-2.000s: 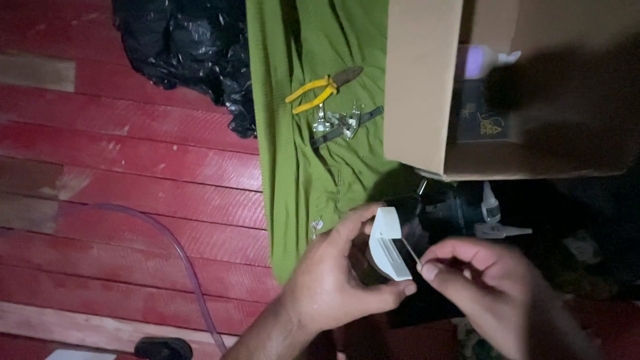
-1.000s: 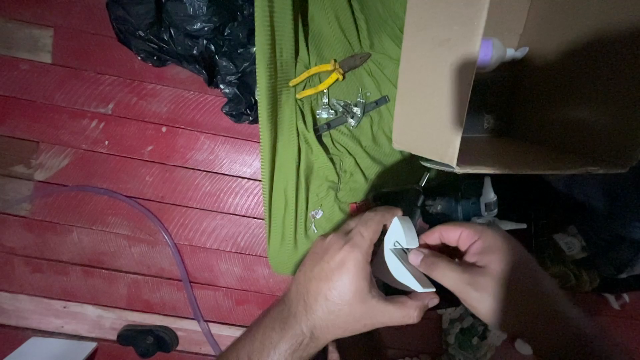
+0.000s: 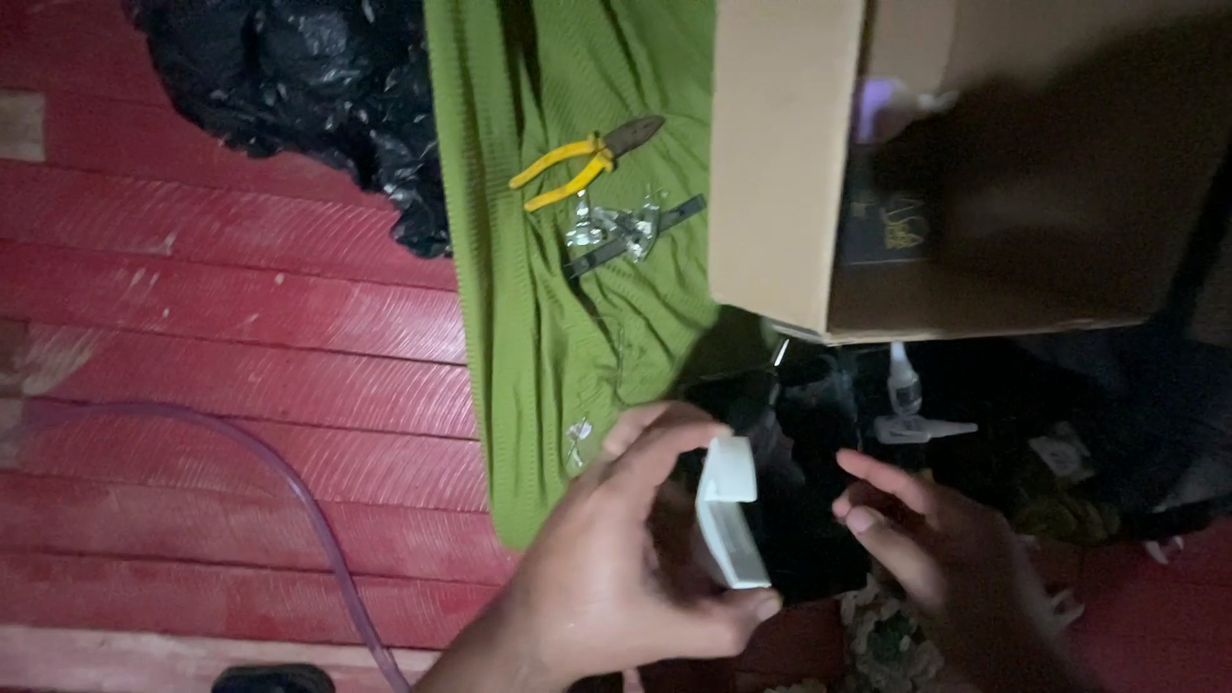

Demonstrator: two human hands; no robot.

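Observation:
My left hand [image 3: 626, 558] grips a small white plastic piece [image 3: 729, 520] by its two ends, between thumb and fingers, with its slotted side turned to the right. To the right of it, my right hand [image 3: 914, 529] is apart from the piece, thumb and index finger slightly parted; nothing shows between them. Yellow-handled pliers [image 3: 587, 164] lie on a green cloth [image 3: 539, 385], jaws to the upper right. Below them, small clear and metallic parts [image 3: 616, 229] rest on a dark flat strip [image 3: 685, 211].
An open cardboard box [image 3: 775, 164] stands at upper right. Two small nozzle bottles [image 3: 905, 385] lie below it on a black surface. A black plastic bag [image 3: 289, 87] sits at upper left on red boards [image 3: 241, 318], with a purplish hose [image 3: 308, 491] across them.
My right hand has moved away from the white piece, to the right; earlier its fingers were at the piece with a thin item. My left hand still holds the piece, now turned more upright.

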